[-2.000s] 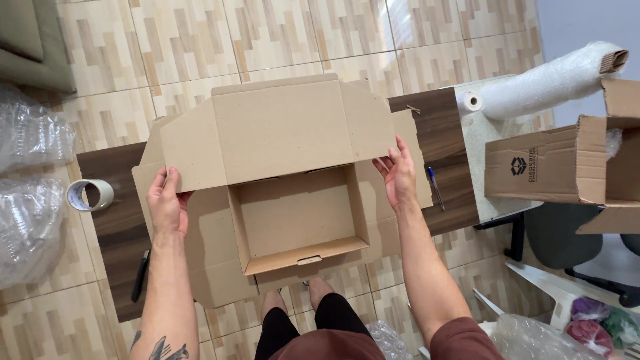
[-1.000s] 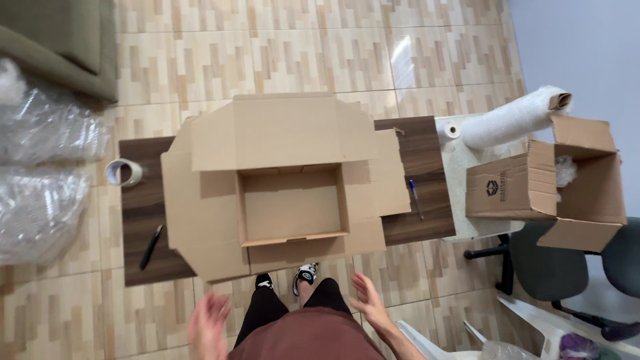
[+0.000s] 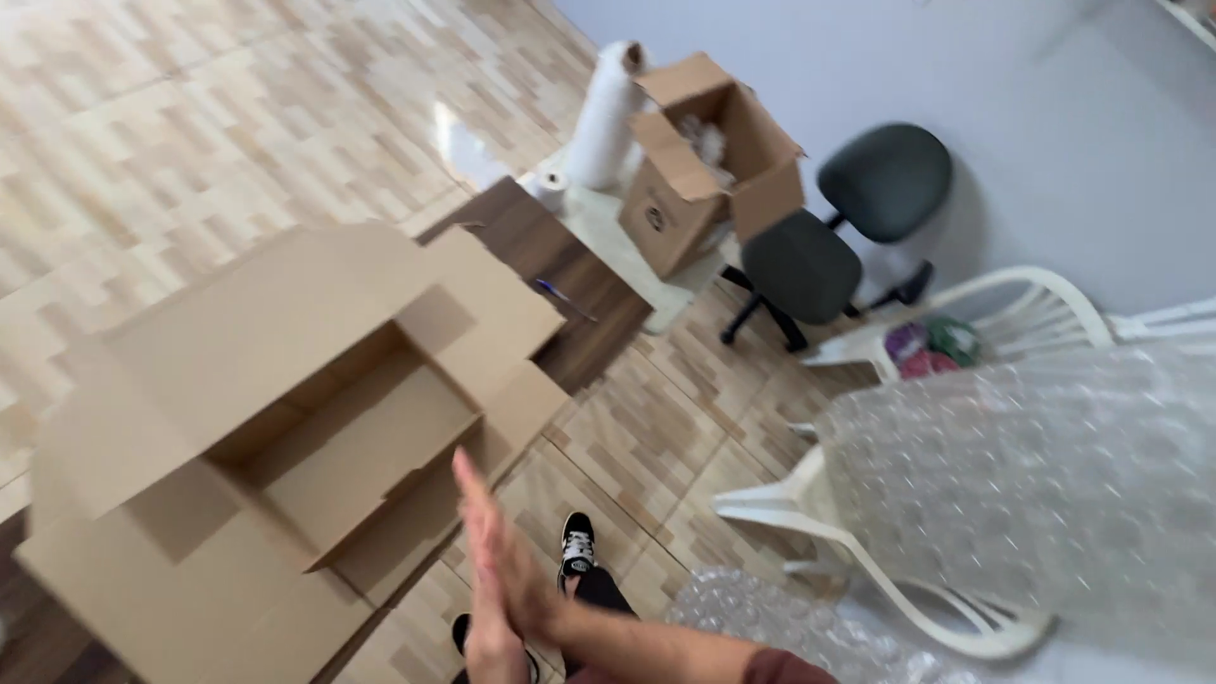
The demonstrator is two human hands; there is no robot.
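Observation:
My left hand [image 3: 489, 617] and my right hand [image 3: 522, 575] are pressed palm to palm beside the near edge of the cardboard, slightly blurred, with nothing seen between them. To their left lies an open cardboard box [image 3: 356, 451] with its tray walls raised and its wide flaps spread flat over the dark wooden table [image 3: 608, 332]. A blue pen [image 3: 565, 299] rests on the table's bare right end.
Beyond the table stand a bubble wrap roll [image 3: 603, 123], a small white roll [image 3: 551, 185] and an open carton [image 3: 670, 223]. Dark office chairs [image 3: 803, 266], a white plastic chair [image 3: 855, 541] and bubble wrap [image 3: 1007, 475] are at the right.
My hands have let go of the cardboard flap held two seconds ago, and have come together from apart. The view has swung right and tilted.

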